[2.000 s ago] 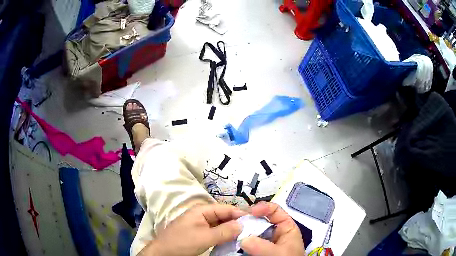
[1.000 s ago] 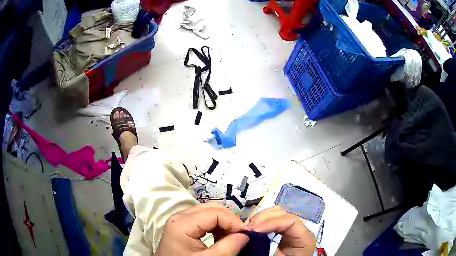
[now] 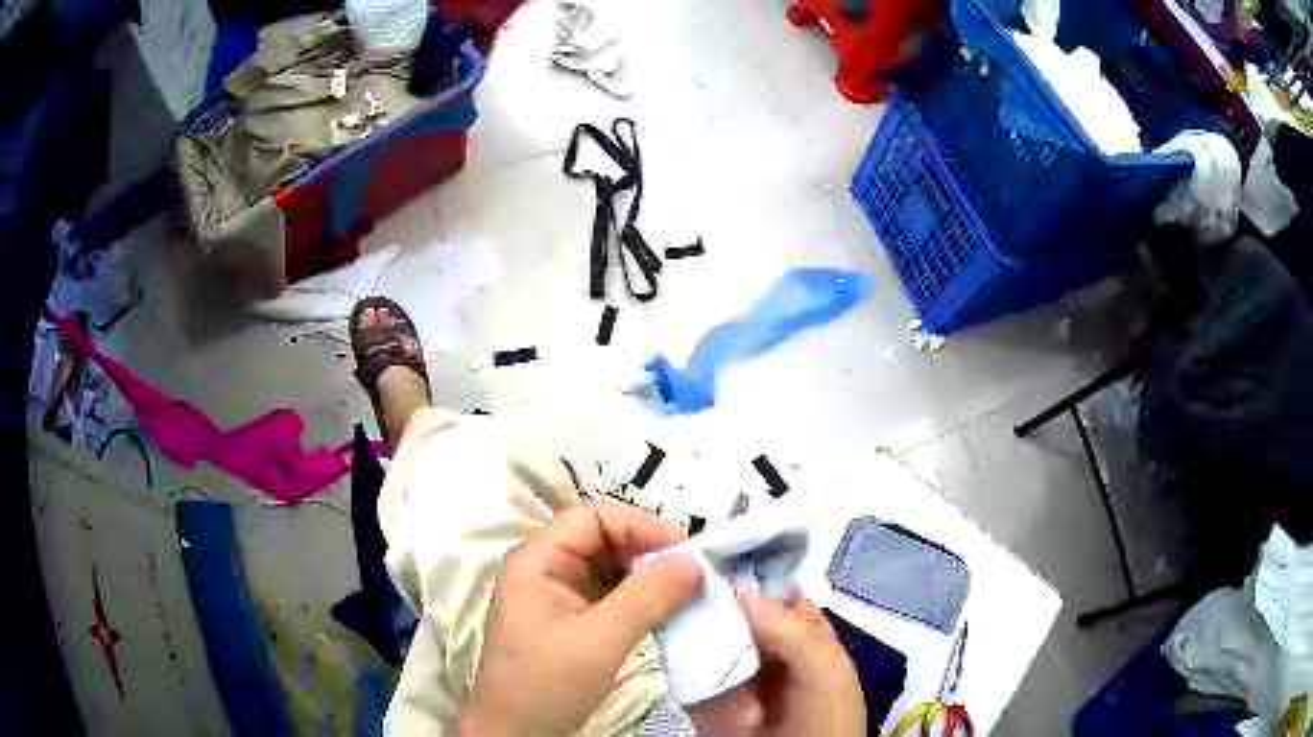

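Note:
A whitish, folded pocket flap (image 3: 703,634) is held between my two hands above my lap. My left hand (image 3: 576,612) pinches it on the left with thumb and fingers. My right hand (image 3: 802,665) grips it on the right, with a grey part showing above the fingers. On the white board (image 3: 994,590) lies a grey-blue stack of unturned flaps (image 3: 900,573). A dark navy stack (image 3: 868,665) lies nearer me, partly hidden by my right hand. Scissors (image 3: 939,708) with red and yellow handles lie to its right.
Black scraps, a black strap loop (image 3: 616,216), a blue cloth strip (image 3: 763,334) and a pink strip (image 3: 238,444) lie on the floor. A blue crate (image 3: 994,202) stands at upper right, a bin of khaki garments (image 3: 377,209) at upper left. A black metal frame (image 3: 1087,446) stands right.
A second ago navy fabric showed between my hands; now a whitish face shows. Both hands have risen a little in the picture and the piece is more visible. The scissors' handles show again.

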